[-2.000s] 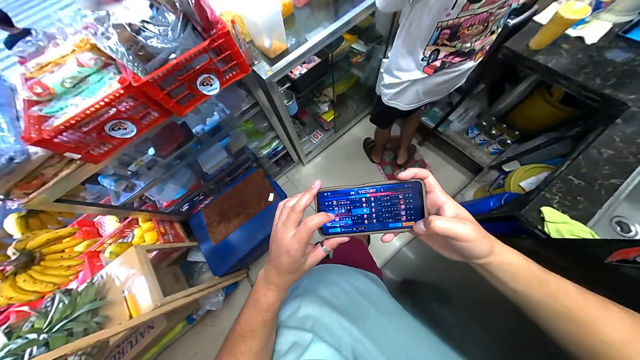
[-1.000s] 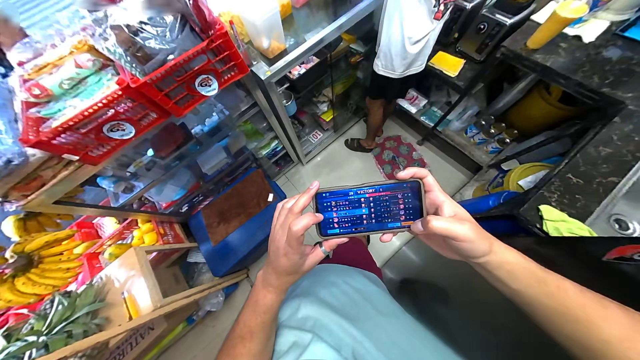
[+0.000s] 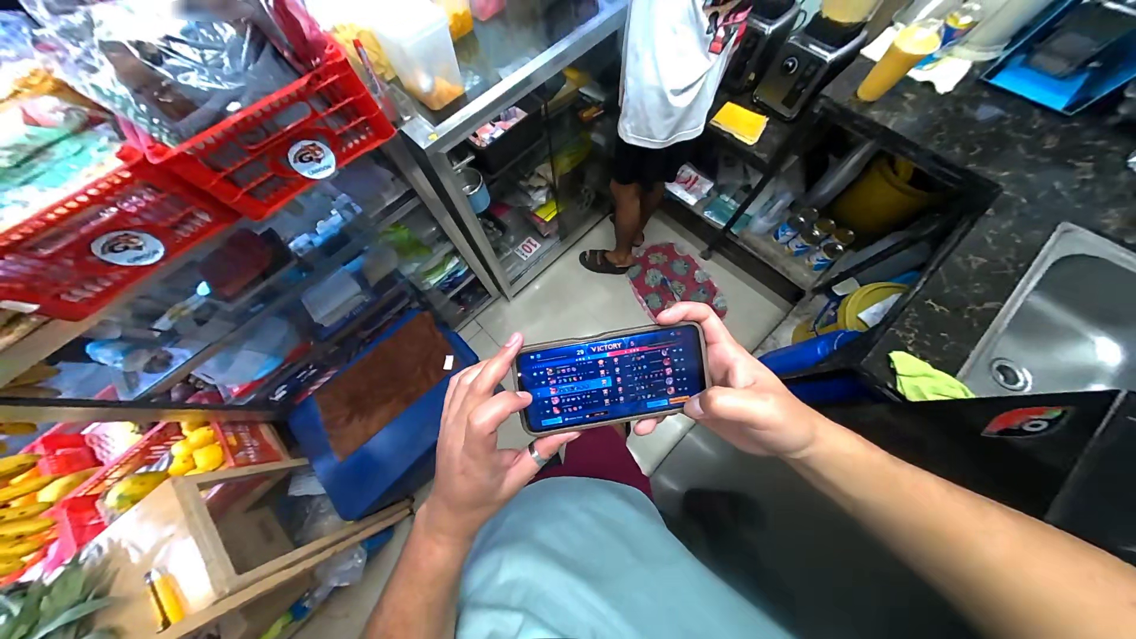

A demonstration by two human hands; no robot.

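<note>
A smartphone [image 3: 612, 377] in a case lies sideways between my two hands, its lit screen showing a game's result table. My left hand [image 3: 488, 426], with a ring on one finger, grips the phone's left end, fingertips at its edge and thumb below. Around the right end is my right hand [image 3: 732, 382], its thumb at the lower right corner of the screen and a finger along the top edge. Beneath the phone are my light blue shirt [image 3: 568, 568] and dark red shorts [image 3: 596, 463].
A person in a white shirt [image 3: 666, 80] stands ahead by a glass display case [image 3: 524, 53], near a floor mat [image 3: 676, 282]. Red plastic crates [image 3: 266, 151] and bananas [image 3: 27, 506] are at left. At right are a dark countertop [image 3: 1012, 151] and a steel sink [image 3: 1065, 328].
The other person has moved a little and stands farther left than in the oldest frame, uncovering the floor mat and a yellow cloth. My hands keep the same hold on the phone.
</note>
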